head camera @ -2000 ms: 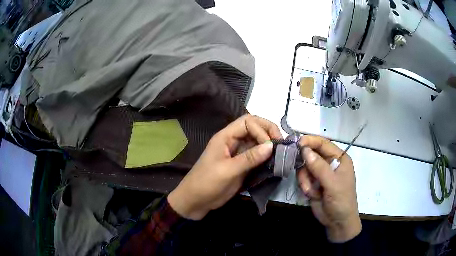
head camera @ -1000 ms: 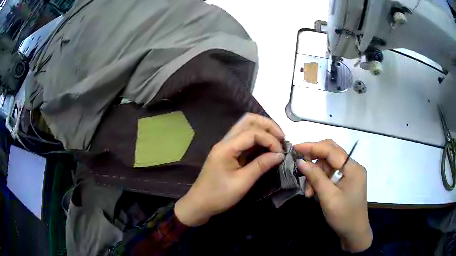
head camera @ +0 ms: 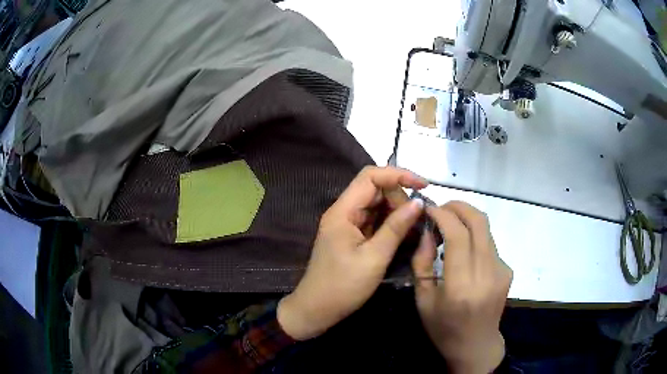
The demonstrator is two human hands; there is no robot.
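Note:
A dark brown striped panel lies in front of me, with a five-sided olive-green patch on it and a stitch line along its near hem. Grey fabric is heaped above it. My left hand pinches the panel's right corner between thumb and fingers. My right hand is close beside it, its fingertips at the same corner. The fingers mostly cover the corner. A thin dark spike shows below the right fingertips; its white handle is mostly hidden.
The white-grey sewing machine stands at upper right, its presser foot over the metal plate. Green-handled scissors lie at far right. The white table's near edge runs below them. A white sheet is at far left.
The right hand has turned, and the spike that pointed up and right now shows low by the fingertips. The grey piece seen hanging at the corner is now hidden. The whole view has shifted.

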